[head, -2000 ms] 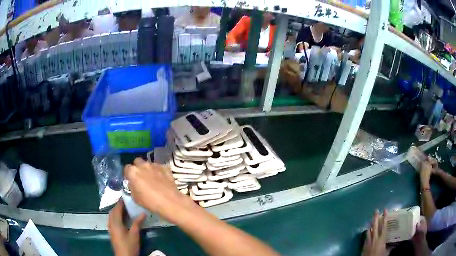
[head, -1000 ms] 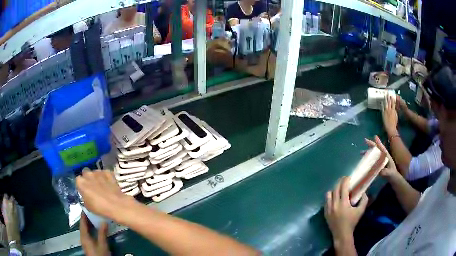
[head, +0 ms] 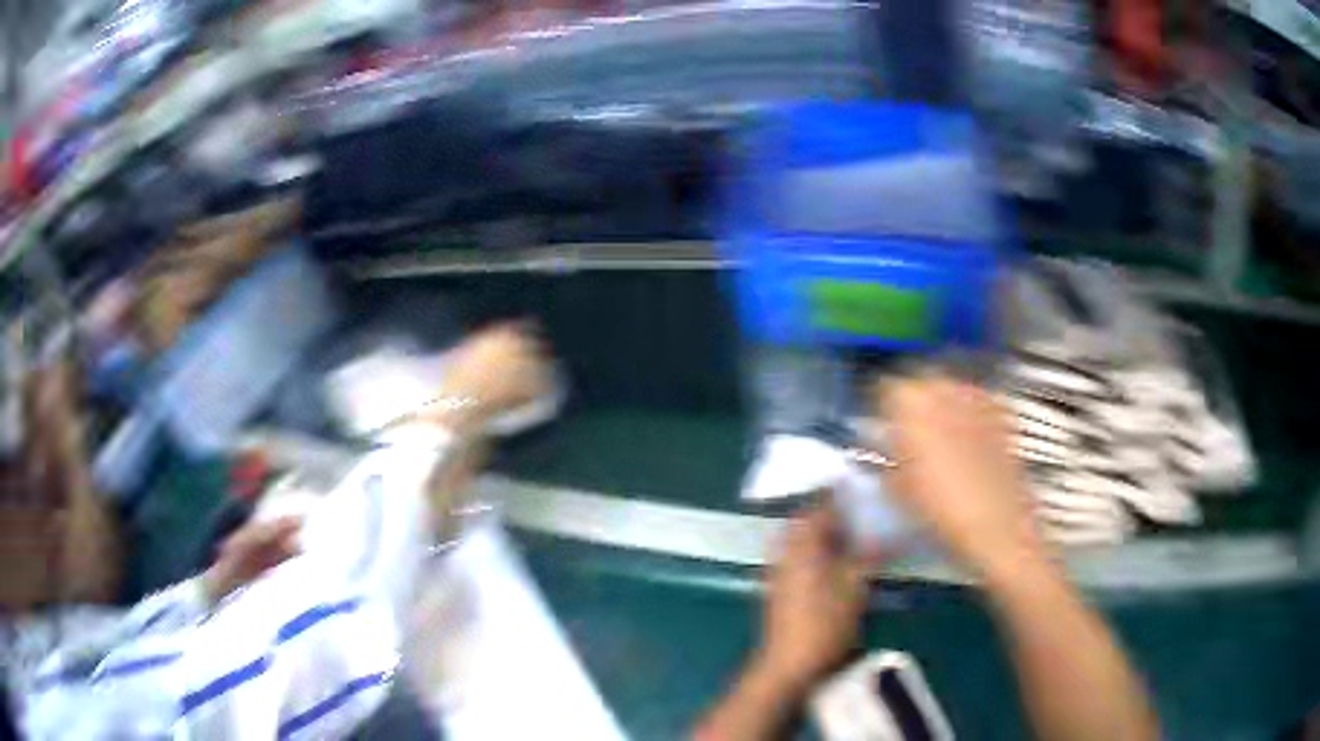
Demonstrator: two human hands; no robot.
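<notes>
The frame is strongly blurred. My left hand (head: pixel 814 586) is around the side of a small white bottle (head: pixel 873 510), which looks like the pump dispenser, at the metal rail. My right hand (head: pixel 941 442) is over the bottle's top, with its fingers at the top; the top itself is hidden, and whether the fingers hold it I cannot tell. A white cover with a dark window (head: pixel 880 701) lies on the green bench just below my hands. A pile of cream-white covers (head: pixel 1115 420) stands beyond the rail, right of my right hand.
A blue bin (head: pixel 869 275) with a green label stands behind my hands. A crumpled clear bag (head: pixel 793 398) lies below it. At left, a neighbour's arm in a striped sleeve (head: pixel 326 623) reaches to a white bundle (head: pixel 388 388). A white sheet (head: pixel 521 644) lies on the bench.
The view has swung left, so the bin, pile and my hands appear farther right. The left neighbour's arm and the cover below my hands now show. My hands remain together at the bottle.
</notes>
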